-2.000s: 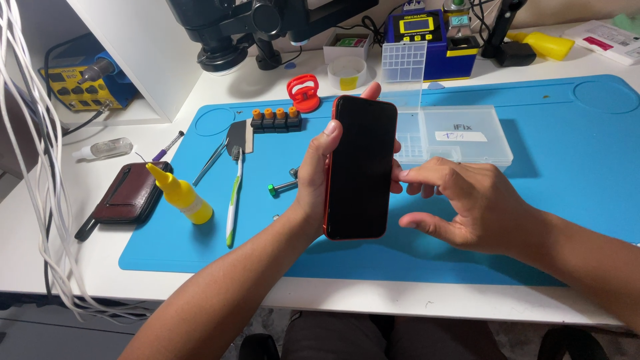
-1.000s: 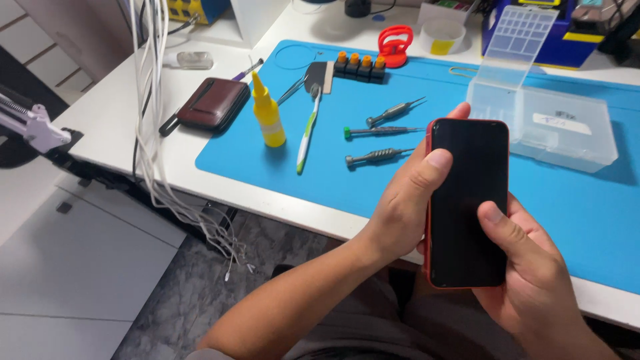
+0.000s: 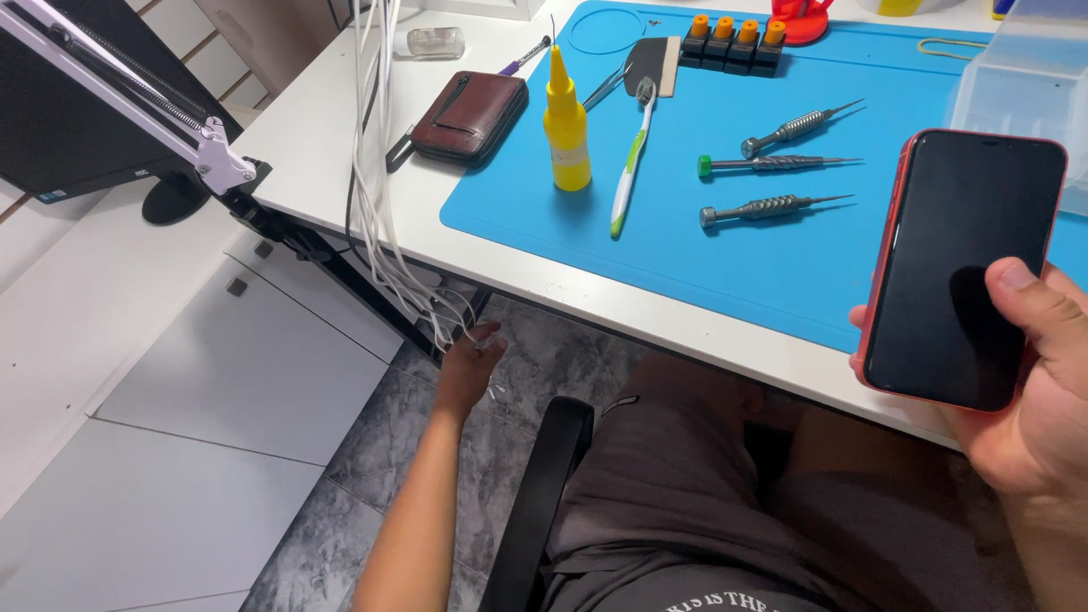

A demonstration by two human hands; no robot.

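A red-framed smartphone (image 3: 960, 263) with a dark screen lies in my right hand (image 3: 1041, 365), the thumb over the glass and fingertips at the far edge. Below the desk's front edge, my left hand (image 3: 472, 365) has its fingers closed on the lower ends of a bundle of white cables (image 3: 382, 212). Near the phone, three precision screwdrivers (image 3: 782, 207) rest on the blue silicone mat (image 3: 646, 255). A green-and-white toothbrush (image 3: 633, 161) and an upright yellow squeeze bottle (image 3: 568, 136) are further left.
On the desk are a brown zipped case (image 3: 472, 115), a small clear bottle (image 3: 433, 42), tweezers (image 3: 608, 85), a black rack with orange-topped pieces (image 3: 733, 47) and a clear plastic box (image 3: 1020, 76). A lamp arm (image 3: 127, 93) and monitor (image 3: 76, 127) stand left. A chair armrest (image 3: 544, 501) is below.
My left hand has let go of the phone and moved left and down to the white cables. The phone stays in my right hand. The view has swung left.
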